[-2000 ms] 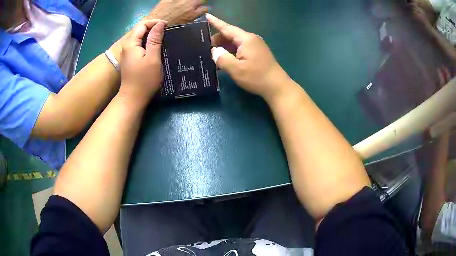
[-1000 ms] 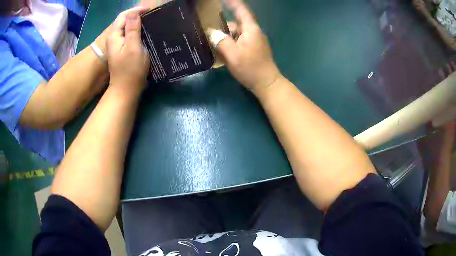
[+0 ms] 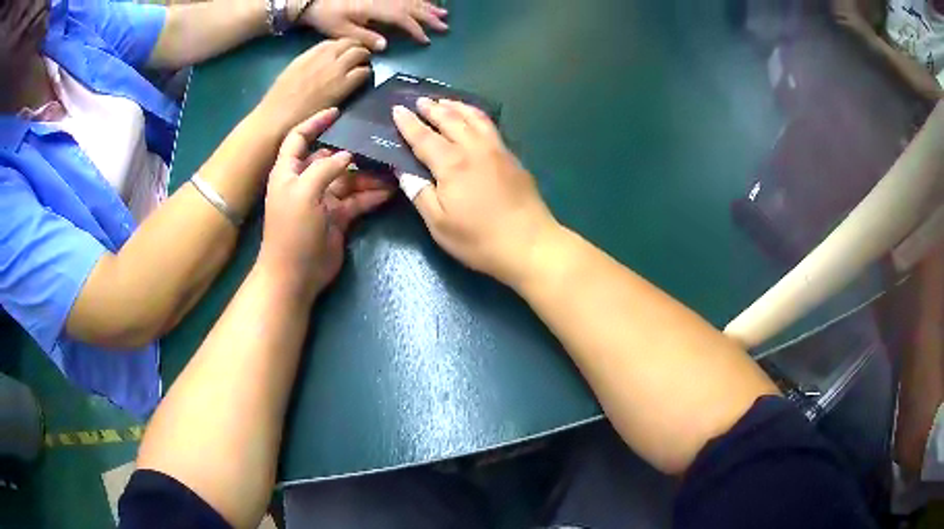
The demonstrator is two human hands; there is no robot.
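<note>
A black retail box [image 3: 364, 132] with small pale printing lies at the far part of the dark-green table, tilted in front of me. My right hand [image 3: 466, 176] rests on its top face, fingers spread over it, with a white band on one finger. My left hand [image 3: 316, 201] is at the near left edge of the box, thumb and fingers bent around that edge. The underside of the box and my left fingertips are partly hidden.
A person in a blue shirt [image 3: 62, 238] sits at left, with both hands on the glossy table [image 3: 435, 341] just beyond the box. A pale curved bar or arm [image 3: 838, 248] crosses the right edge. Another person is at far right. Cardboard [image 3: 119, 486] shows at lower left.
The box was turned with a tan inner side showing; now it lies flatter with a different face up. My right hand has moved onto its top, my left to its near edge. The neighbour's hands have shifted.
</note>
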